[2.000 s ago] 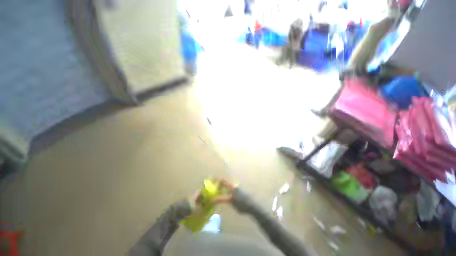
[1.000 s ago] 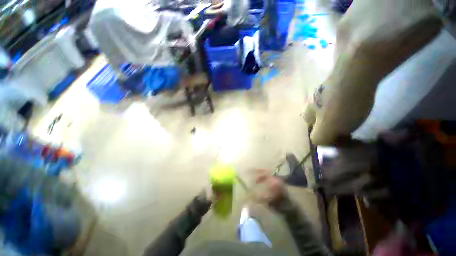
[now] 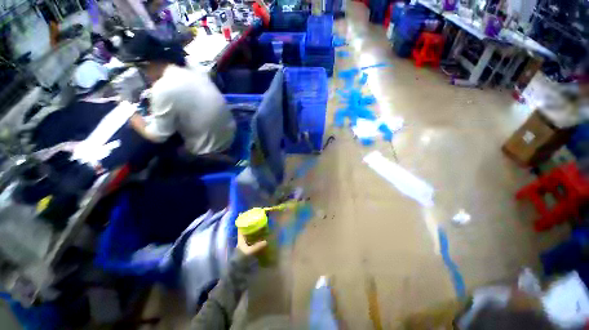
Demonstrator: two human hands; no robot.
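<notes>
The drinking bottle (image 3: 263,252) has a bright yellow-green lid (image 3: 252,221) with its strap pointing right. My left hand (image 3: 249,245) is closed around the bottle just below the lid, low and a little left of centre, in a grey-brown sleeve. The lower part of the bottle is dim and blurred. My right hand is not in view.
A person in a white top (image 3: 192,109) sits at a work table on the left. Blue baskets (image 3: 305,109) line that side, one with dark cloth near my left arm. Blue scraps (image 3: 355,106) and a white strip (image 3: 399,178) lie on the floor. Red stools (image 3: 555,193) and a cardboard box (image 3: 535,137) stand right.
The view has moved from a floor area by a rack to an aisle between work tables. My right hand, near the bottle before, is out of view. My left hand still holds the bottle.
</notes>
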